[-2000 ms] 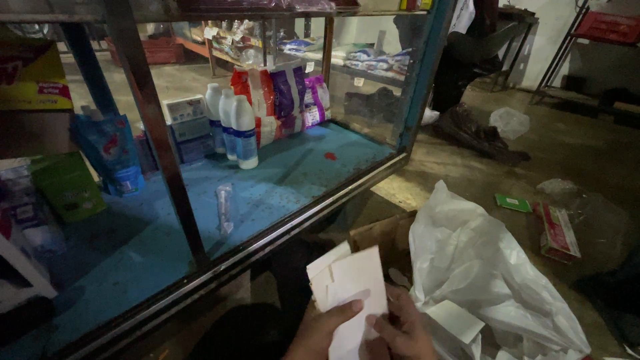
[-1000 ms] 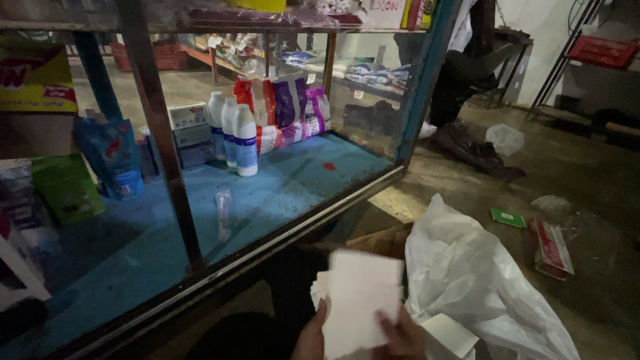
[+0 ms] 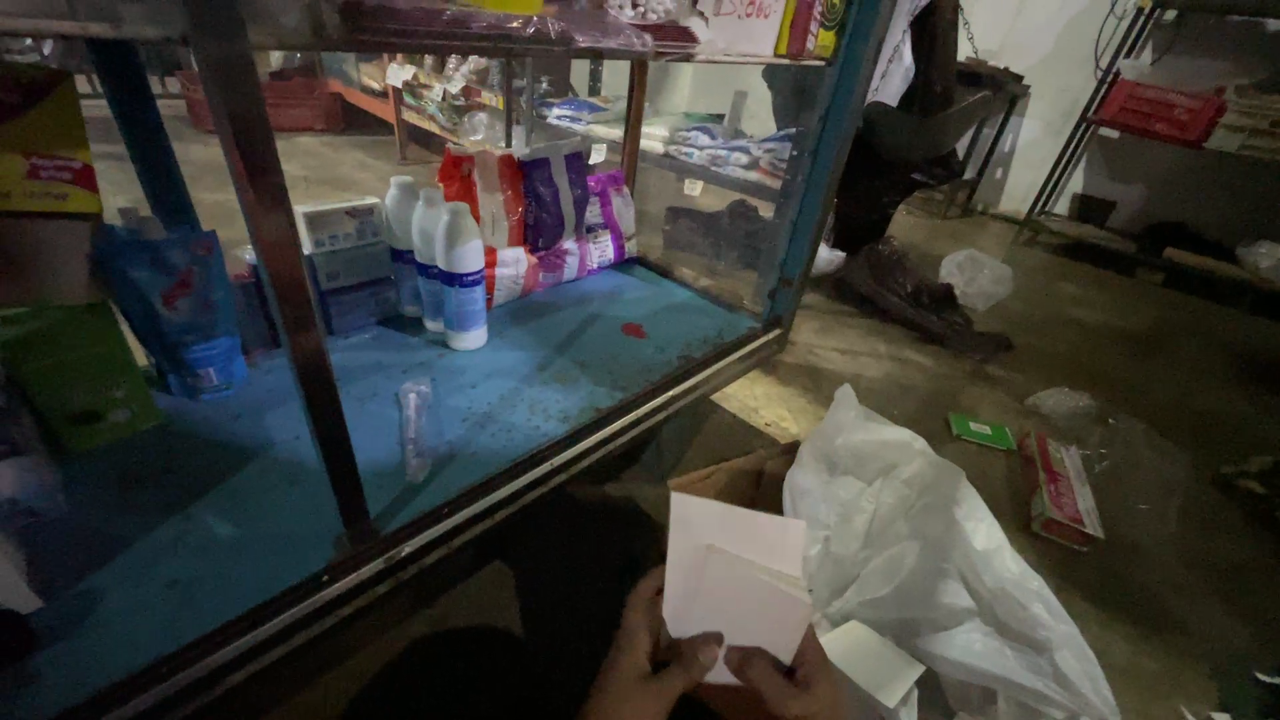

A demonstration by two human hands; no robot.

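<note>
A small stack of white paper cards is held upright between my two hands at the lower middle. My left hand grips its lower left edge, thumb on the front face. My right hand pinches the lower right part, its thumb beside the left one. Right behind the cards stands an open cardboard box, mostly hidden. A white plastic bag lies against the box on the right, with another pale card on it.
At left, a glass display case with a blue shelf holds white bottles, bagged goods and a blue pouch. Its metal-edged frame runs beside my hands. A green packet and a red box lie on the floor at right.
The stack was fanned out at first, then held more squarely; now one card rises behind the front ones. My hands have come close together at its lower edge.
</note>
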